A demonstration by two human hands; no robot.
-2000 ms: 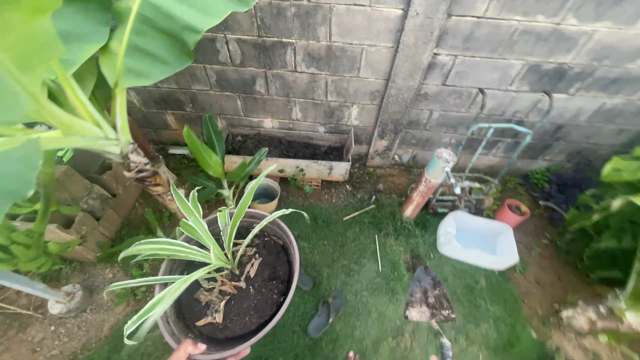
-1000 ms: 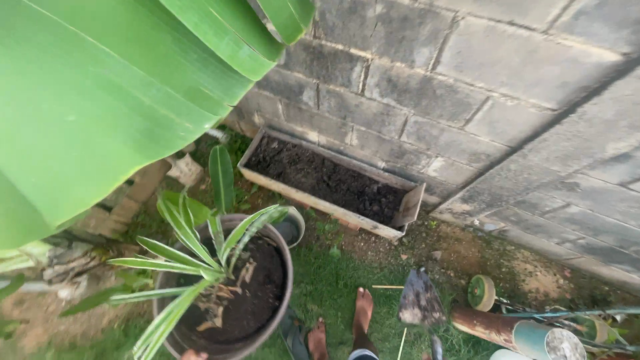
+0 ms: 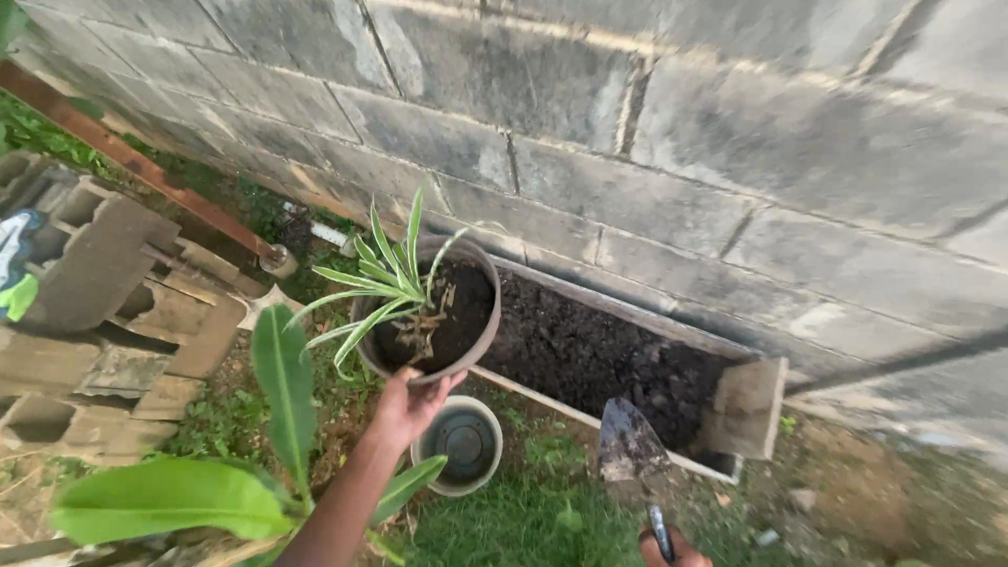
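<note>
My left hand (image 3: 413, 405) grips the lower rim of a round plastic pot (image 3: 490, 315) filled with dark soil. A spider plant (image 3: 398, 287) with white-edged leaves grows in it, dry brown leaves at its base. The pot is held out over the left end of a long planter box (image 3: 543, 404) of dark soil (image 3: 591, 339). At the bottom edge my right hand (image 3: 677, 547), partly out of view, is closed on the handle of a trowel (image 3: 630, 449). Its soil-smeared blade points up, in front of the planter's near side.
A concrete block wall (image 3: 567, 181) runs behind the planter. Below the held pot, an empty round pot (image 3: 494, 441) stands on the ground. Stacked hollow blocks (image 3: 177, 315) lie at the left, near a rusty metal post (image 3: 157, 173). A broad-leaved young plant (image 3: 287, 394) grows at lower left.
The view has swung toward the wall and planter. The held pot has moved from in front of the planter to over its left end. The trowel is now near the planter's right part.
</note>
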